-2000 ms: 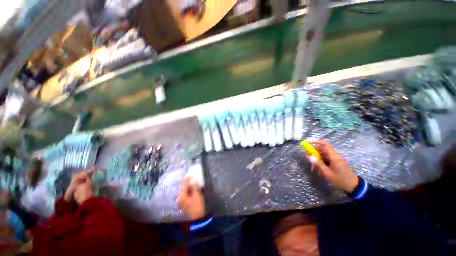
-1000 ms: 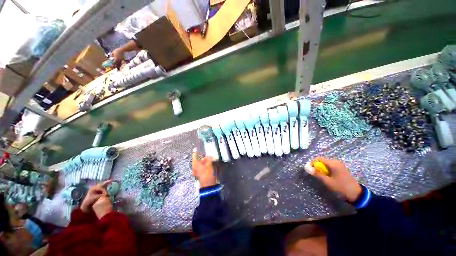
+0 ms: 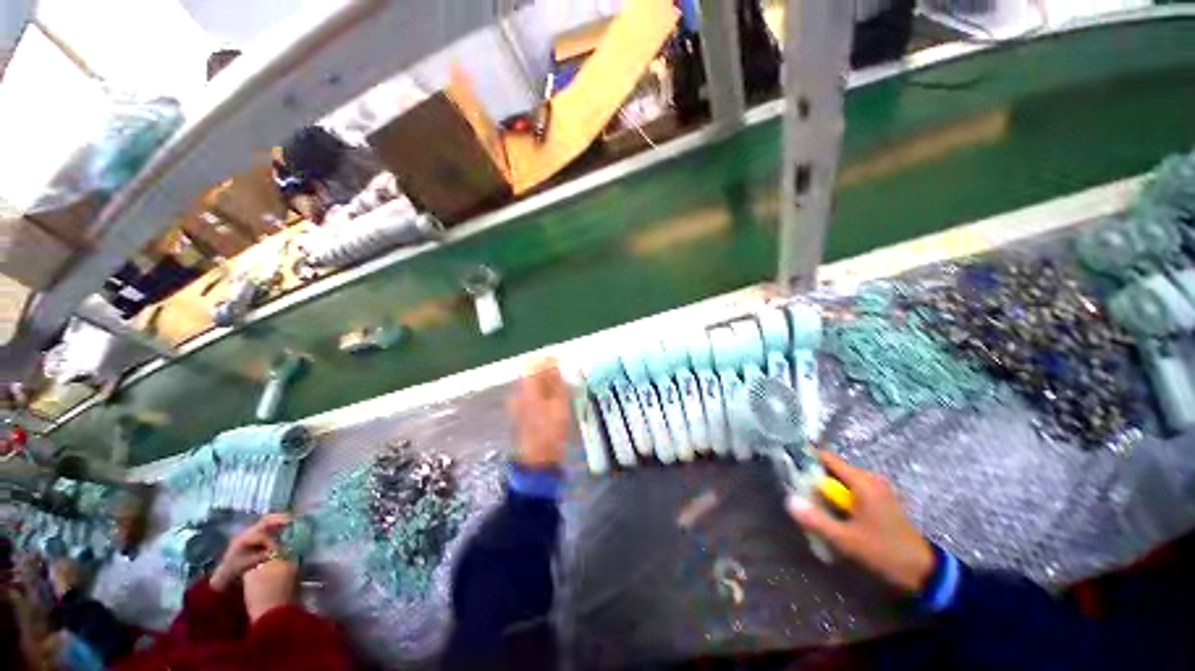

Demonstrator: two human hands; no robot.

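Note:
My right hand (image 3: 865, 518) holds a yellow-gripped tool (image 3: 834, 494) and the whitish handle of a pale blue-green fan (image 3: 776, 409). The fan's round grille points away from me and overlaps the right part of a row of fans (image 3: 675, 400). The row stands side by side at the belt edge, blue-green tops and white fronts. The tool's tip is hidden. My left hand (image 3: 537, 417) is blurred at the row's left end, near the belt edge. I cannot tell whether it holds anything.
Turquoise parts (image 3: 904, 351) and dark mixed parts (image 3: 1048, 347) lie right of the row, with more fans (image 3: 1147, 308) beyond. Fans lie on the green belt (image 3: 616, 249), behind a metal upright (image 3: 802, 171). Another person's hands (image 3: 262, 557) work at the left beside small-part heaps.
A fan is now in my right hand with the tool. The grille-up fan at the row's left end no longer shows there. My left hand has moved forward to the belt edge.

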